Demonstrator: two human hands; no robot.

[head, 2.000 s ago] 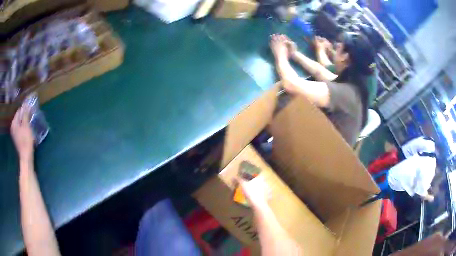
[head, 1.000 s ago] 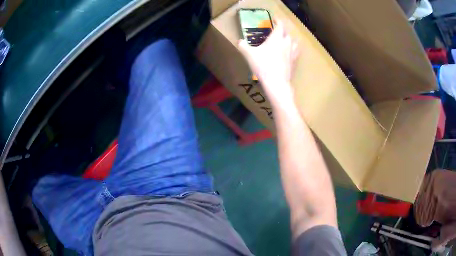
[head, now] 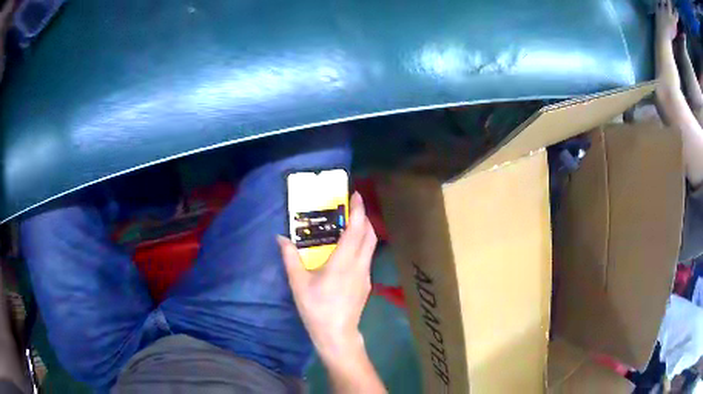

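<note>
A smartphone [head: 317,212] with a bright white and yellow screen and a dark edge is in my right hand [head: 335,288], held over my lap with the screen facing up. My thumb and fingers grip its two sides near the lower end. My left hand is not visible; a blurred part of an arm shows at the left edge of the picture. A clear bag [head: 35,17] lies on the green bench at the top left corner, partly cut off; its content is not clear.
The shiny dark-green bench [head: 308,77] curves across the top. A large open carton [head: 493,285] marked "ADAPTER" stands at my right with flaps up and dark items inside. Another person's arm [head: 674,92] is at the upper right. A red stool [head: 166,258] shows below the bench.
My right hand has brought the phone from over the carton to over my lap. The view has swung, so the bench now fills the top. My left hand has gone out of view.
</note>
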